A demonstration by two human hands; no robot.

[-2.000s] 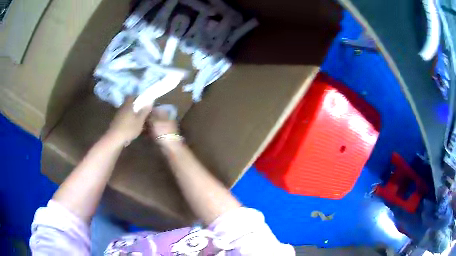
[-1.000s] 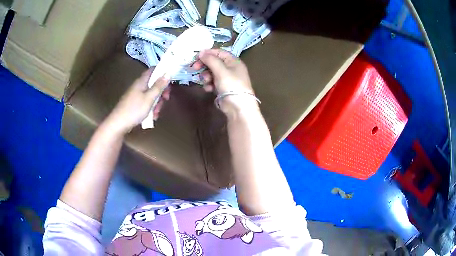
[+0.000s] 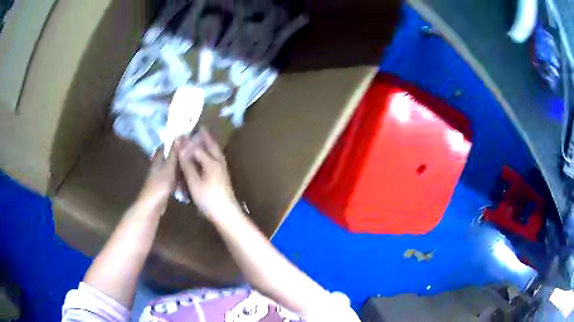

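Observation:
A white device unit (image 3: 185, 111) stands out brightly over the open carton (image 3: 296, 119), its wide head pointing up and away from me. My left hand (image 3: 165, 168) is closed around its handle end. My right hand (image 3: 204, 165) is beside the left, its fingers bent close to the unit; blur hides whether they grip it. A small white end shows below the hands. More white units (image 3: 141, 104) lie in a loose pile at the carton's far side, partly in dark shadow. The picture is blurred.
A red stool (image 3: 409, 163) stands on the blue floor (image 3: 327, 258) right of the carton. A smaller red object (image 3: 517, 204) lies farther right. A dark green curved surface (image 3: 478, 69) runs along the right. Carton flaps spread out at left.
The view has shifted, so carton and stool sit further left. The unit now points more upright, and my hands are closer together at its lower end. My right hand has left the unit's head.

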